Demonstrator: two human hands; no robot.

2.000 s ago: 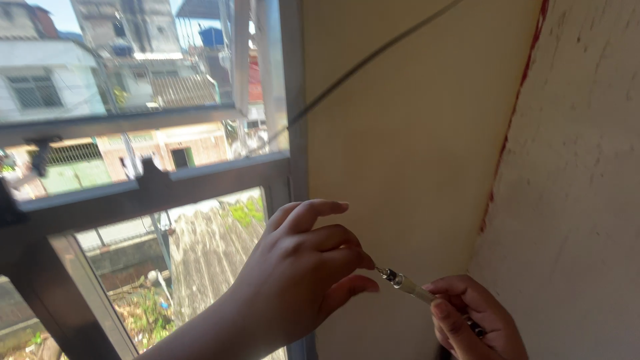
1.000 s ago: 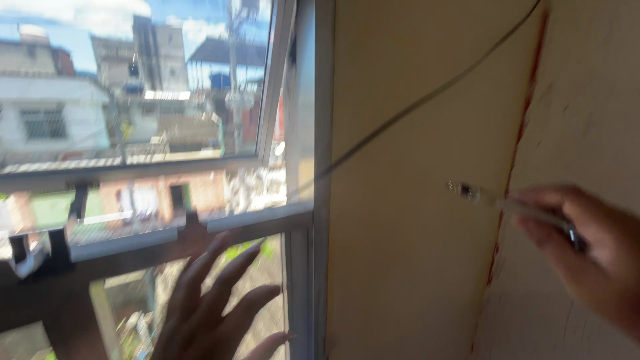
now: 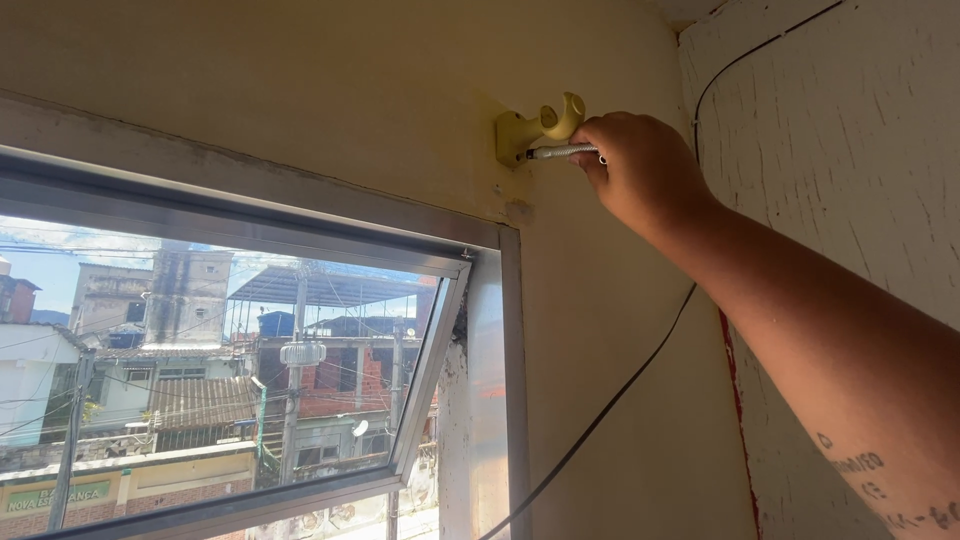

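My right hand (image 3: 645, 169) is raised at the upper right, its fingers closed on a slim screwdriver-like tool (image 3: 562, 151) with a pale, ridged shaft or handle. The tool's dark tip meets the lower part of the base of a yellow curtain-rod bracket (image 3: 517, 135), at or beside a small hole. The bracket is fixed to the wall above the window's upper right corner, and its open cup sits just above my fingertips. My left hand is out of view.
Below left is a metal-framed window (image 3: 510, 300) with a tilted sash (image 3: 431, 375); buildings and wires lie outside. A black cable (image 3: 615, 394) runs across the yellow wall and up the cracked wall (image 3: 825, 150) at right.
The view has swung upward to the bracket. My right hand has brought the tool against the bracket's base, and my left hand, seen earlier before the window, has left the view.
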